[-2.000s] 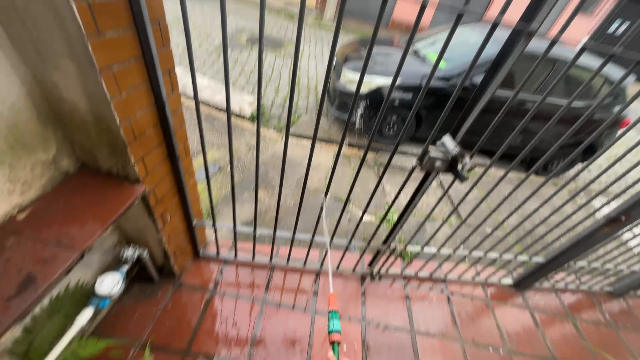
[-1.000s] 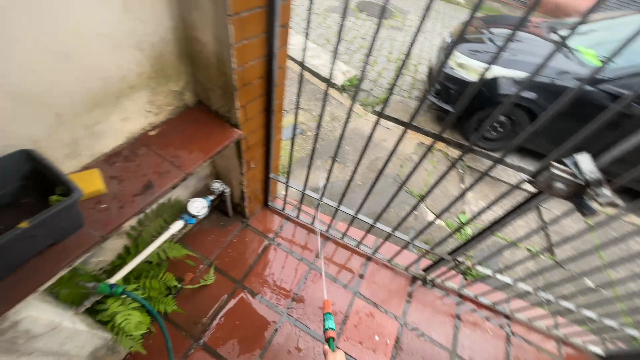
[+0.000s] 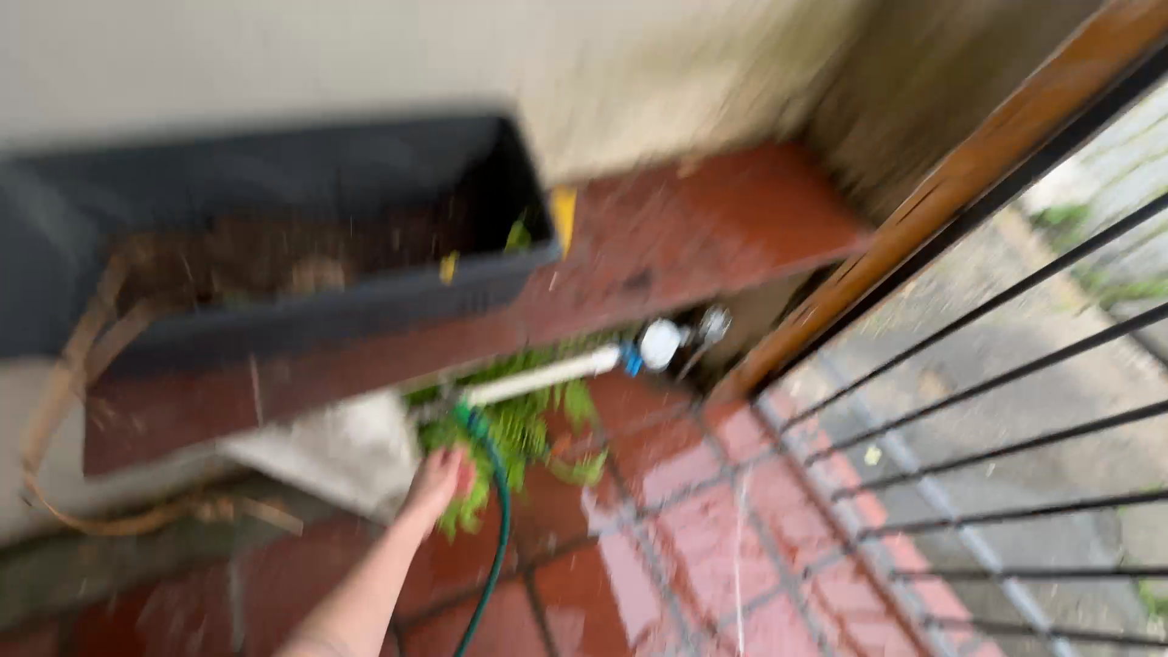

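My left hand (image 3: 449, 476) reaches out just below the green hose connector (image 3: 464, 408) at the end of a white pipe (image 3: 538, 377). The hand is blurred, and whether its fingers hold anything does not show. From the connector a green garden hose (image 3: 502, 520) curves down past the hand to the bottom edge. A blue fitting (image 3: 631, 359) and a round white water meter (image 3: 661, 344) sit at the pipe's other end. Fern fronds (image 3: 525, 429) surround the pipe. A thin water jet (image 3: 739, 566) shows at lower right; my right hand and the nozzle are out of view.
A dark plastic planter (image 3: 365, 301) with soil and dry stems stands on a red ledge (image 3: 693, 228) against the wall. A yellow object (image 3: 564, 219) lies beside it. Wet red tiles (image 3: 566, 593) cover the floor. On the right stand an orange post (image 3: 876, 274) and a black barred gate (image 3: 1004, 438).
The view has swung left from the gate to the planter and pipe. My left hand has come into view near the hose connector. The orange and green nozzle has left the view.
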